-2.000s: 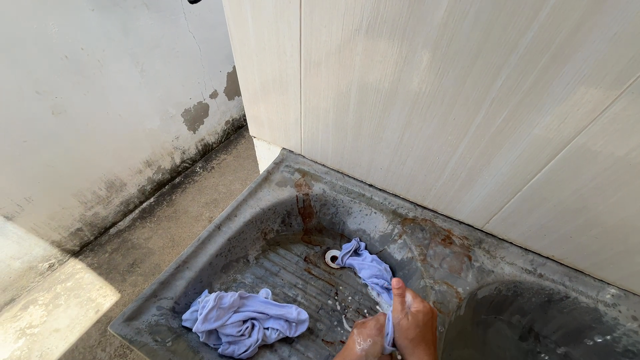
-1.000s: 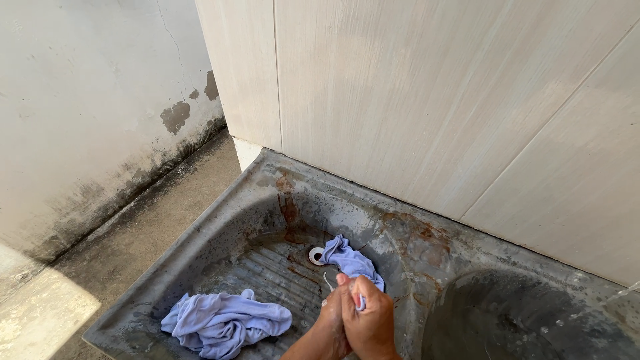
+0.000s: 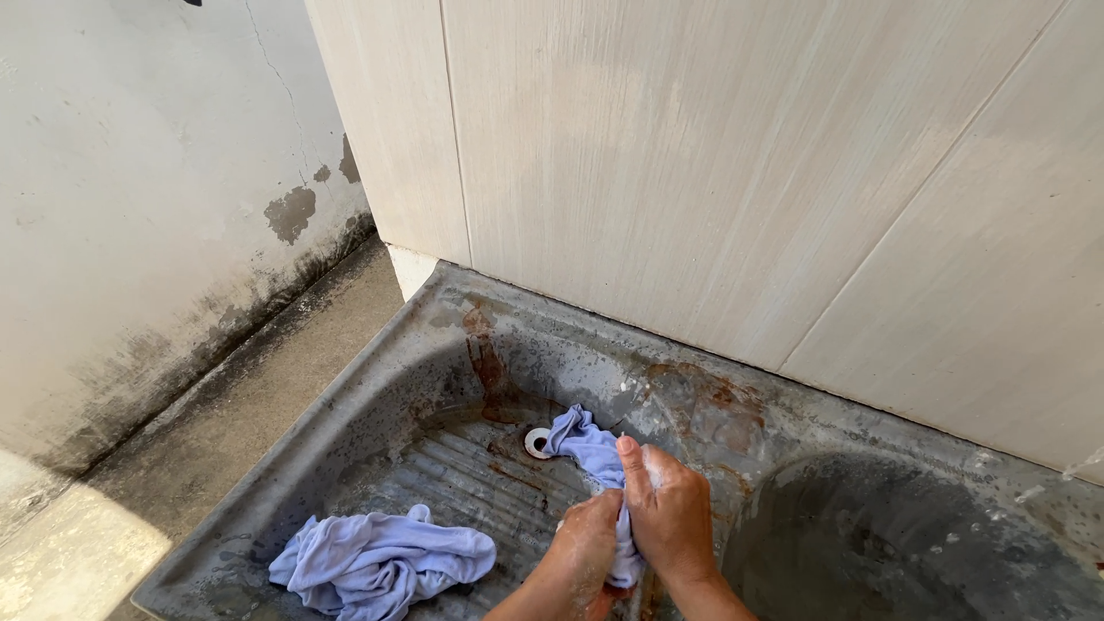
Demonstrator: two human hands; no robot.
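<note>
Both hands are over the ribbed washboard basin of a grey stone laundry sink [image 3: 345, 384]. My left hand [image 3: 585, 539] and my right hand [image 3: 668, 509] are pressed together, closed on a wet lavender cloth [image 3: 586, 444]. Its far end lies beside the round white drain ring [image 3: 536, 443], and more of it shows between and below my palms. Suds cling to my skin. A second lavender cloth [image 3: 384, 561] lies bunched on the ribs to the left, apart from my hands.
To the right is a deeper round basin [image 3: 897, 543] with water drops splashing near its right side. A pale panelled wall [image 3: 690, 172] rises directly behind the sink. A stained white wall [image 3: 155, 216] and a concrete floor strip [image 3: 259, 388] lie to the left.
My hands were clasped tightly over the cloth a second ago; now they are set side by side, with more of the cloth showing between and below them. The bunched cloth stays in place.
</note>
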